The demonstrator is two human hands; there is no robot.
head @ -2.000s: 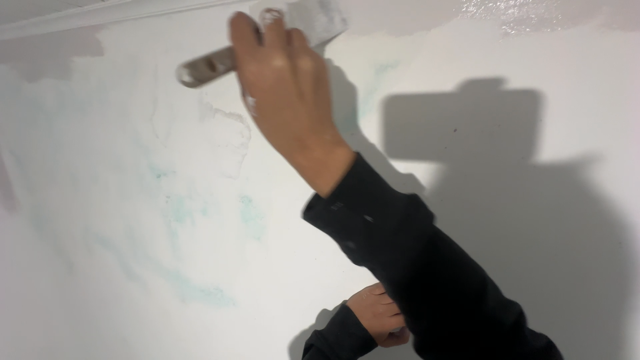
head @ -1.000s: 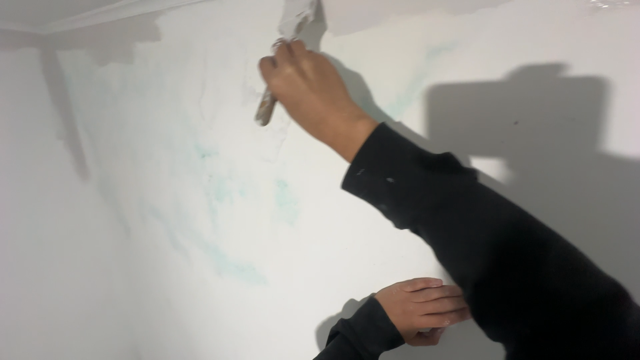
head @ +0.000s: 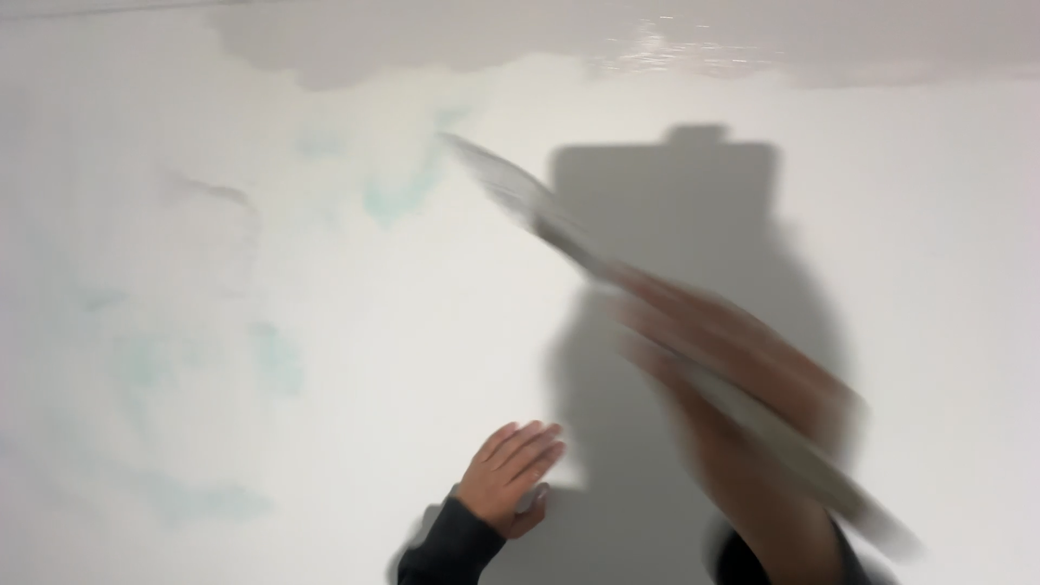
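Observation:
My right hand [head: 731, 390] holds a paint scraper or putty knife [head: 520, 195] by its long handle, which runs down to the lower right; both are blurred by motion. The blade points to the upper left, in front of a white wall [head: 390, 325]. Low in the middle, my left hand [head: 512, 479] lies against the wall with its fingers stretched out and nothing in it. Along the top of the wall runs a greyish-pink band [head: 422, 41] with a shiny patch.
Pale green patches [head: 276, 357] and a fine curved mark [head: 219, 191] show on the wall at the left. A dark shadow [head: 674, 211] of a head and body falls on the wall behind my right hand. A thin line crosses the top left.
My right hand has come down from the top of the wall to the lower right, still holding the tool. My left hand stays low against the wall. The view has shifted.

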